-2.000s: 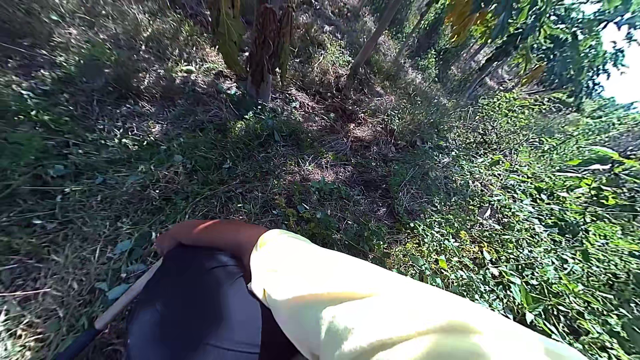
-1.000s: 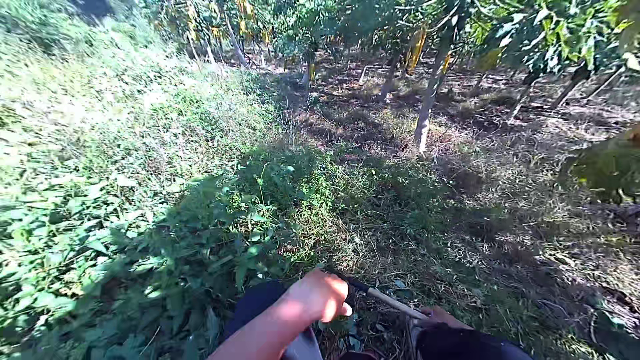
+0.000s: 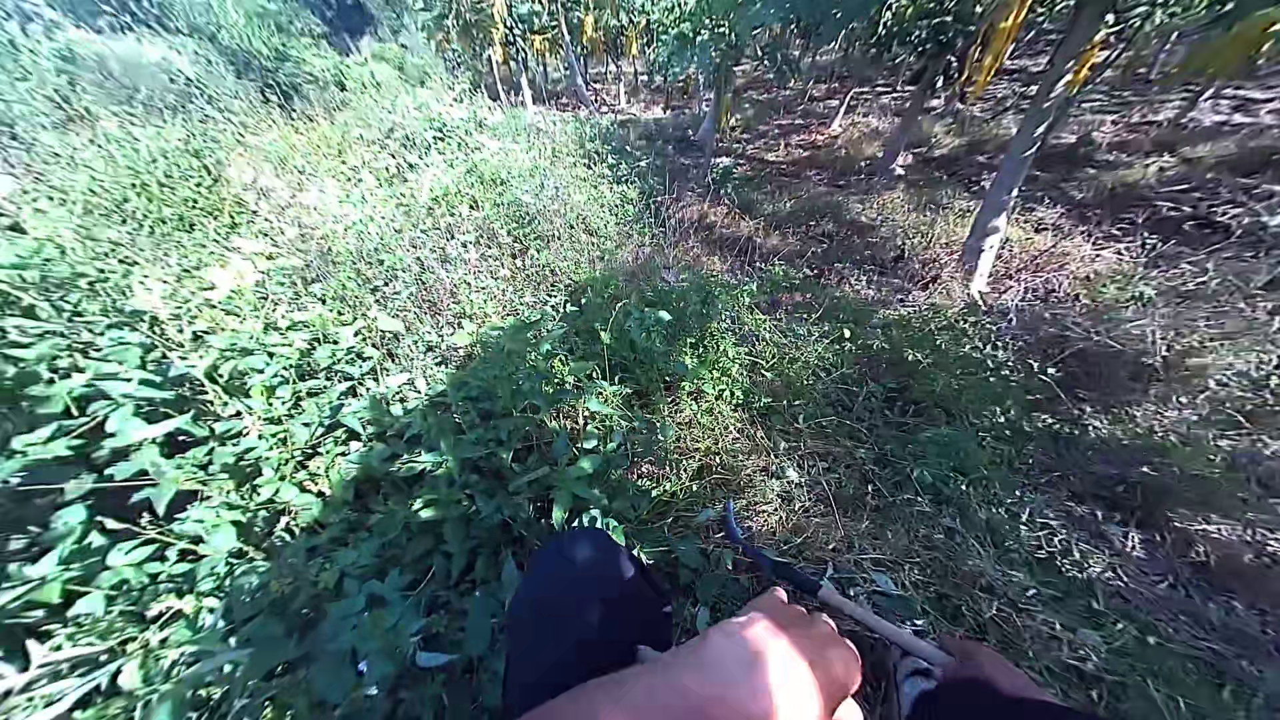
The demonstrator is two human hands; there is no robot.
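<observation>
At the bottom centre, my left hand (image 3: 800, 640) is beside the dark curved blade of a sickle (image 3: 780, 572), its fingers curled down. Whether those fingers hold anything is hidden. My right hand (image 3: 985, 665), low on the right, grips the far end of the sickle's pale wooden handle (image 3: 885, 628). The blade points forward and left, low over grass and leaves. A dark-clothed knee (image 3: 585, 620) rises left of my left hand.
Dense leafy vines (image 3: 200, 430) cover the left side. Ahead are low green weeds (image 3: 700, 360) in partial shade. A slender tree trunk (image 3: 1000, 210) stands at the right, with more trees behind and dry litter on the ground.
The view has swung widely since the oldest frame. Compared with one second ago, more of the curved blade shows beyond my left hand. My right hand stays on the handle.
</observation>
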